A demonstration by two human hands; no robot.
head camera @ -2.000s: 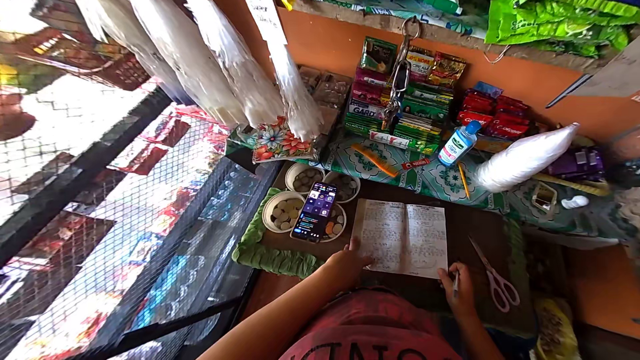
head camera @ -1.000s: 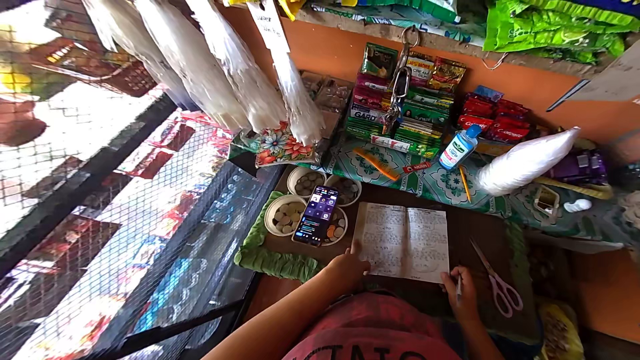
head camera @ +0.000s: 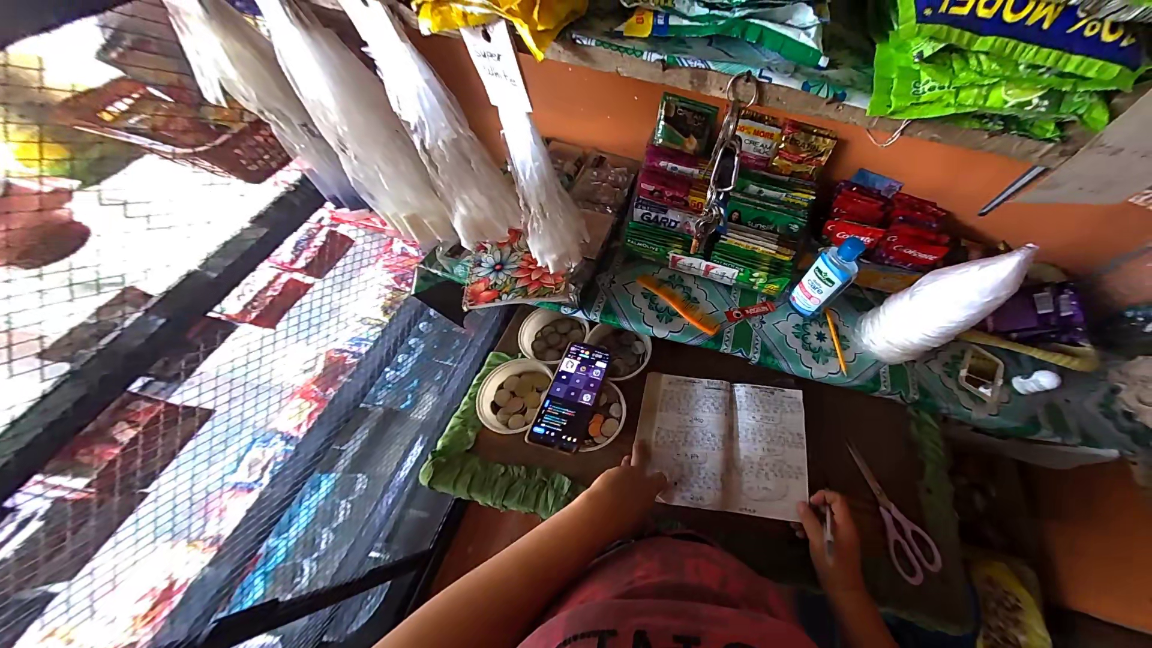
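Note:
An open notebook [head camera: 765, 450] with handwriting on both pages lies on the dark tabletop. My left hand [head camera: 630, 486] rests at its lower left corner, fingers on the page edge. My right hand [head camera: 832, 531] is at the lower right corner and holds a pen [head camera: 828, 531], its thumb at the page edge. Pink-handled scissors [head camera: 900, 531] lie to the right of that hand, blades pointing away from me. Left of the notebook, a lit smartphone [head camera: 569, 396] rests across several white tubs of coins [head camera: 513, 396].
Behind the table, a patterned cloth holds an orange comb [head camera: 677, 304], a blue-capped bottle [head camera: 825, 276], a pencil [head camera: 836, 342] and a white plastic-wrapped bundle [head camera: 945, 306]. Sachets [head camera: 765, 225] stand behind. Plastic bags [head camera: 450, 153] hang above; wire mesh [head camera: 225, 432] is at left.

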